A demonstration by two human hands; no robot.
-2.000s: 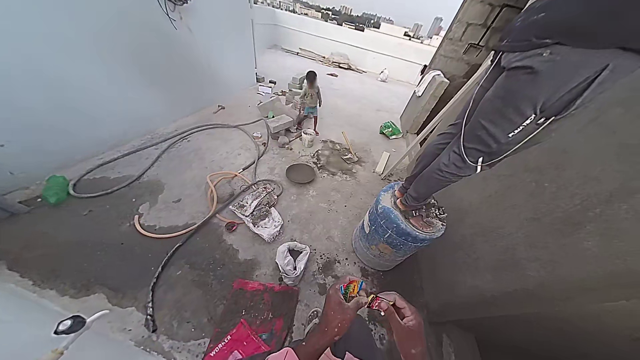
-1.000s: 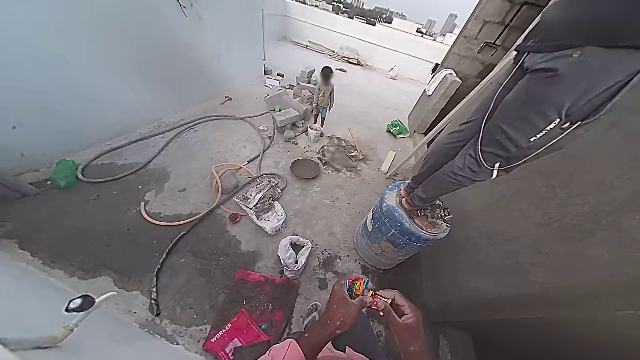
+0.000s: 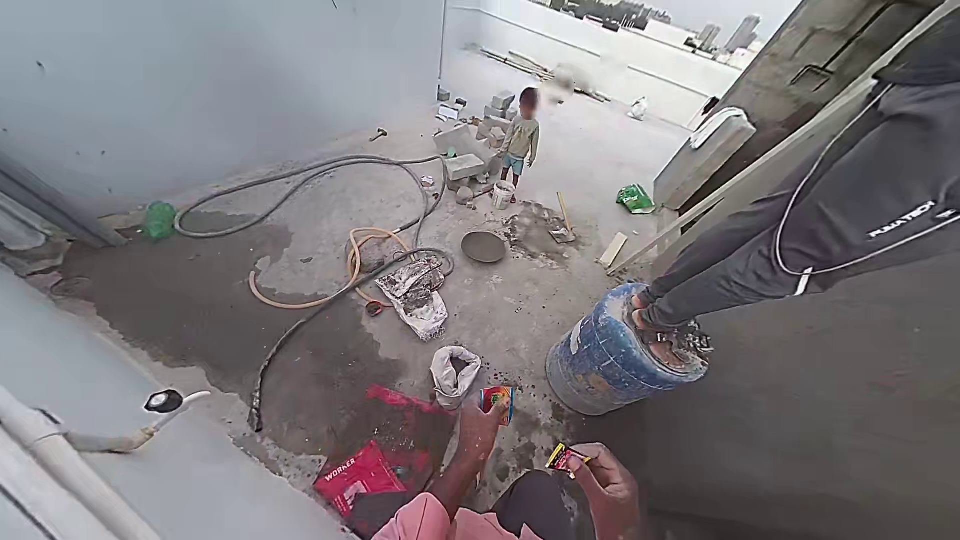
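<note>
My left hand (image 3: 480, 429), coming out of a pink sleeve, holds a small colourful packet (image 3: 498, 405) in blue, red and orange, upright between thumb and fingers. To its lower right, my right hand (image 3: 606, 480) pinches a smaller yellow, black and red sachet (image 3: 564, 457) at its edge. The two hands are apart. Just beyond my left hand an open white sack (image 3: 454, 375) stands on the wet concrete. Below and left of it lies a red bag (image 3: 361, 477) bearing writing.
A person in dark trousers (image 3: 757, 232) stands on a blue drum (image 3: 606, 360) at the right. A small person (image 3: 520, 139) stands by concrete blocks (image 3: 465, 165). Hoses (image 3: 300, 304) loop over the floor at left, near a round pan (image 3: 484, 247) and a white pipe (image 3: 67, 457).
My hands were close together at the packets; now they are apart, the larger packet in my left hand and the small sachet in my right.
</note>
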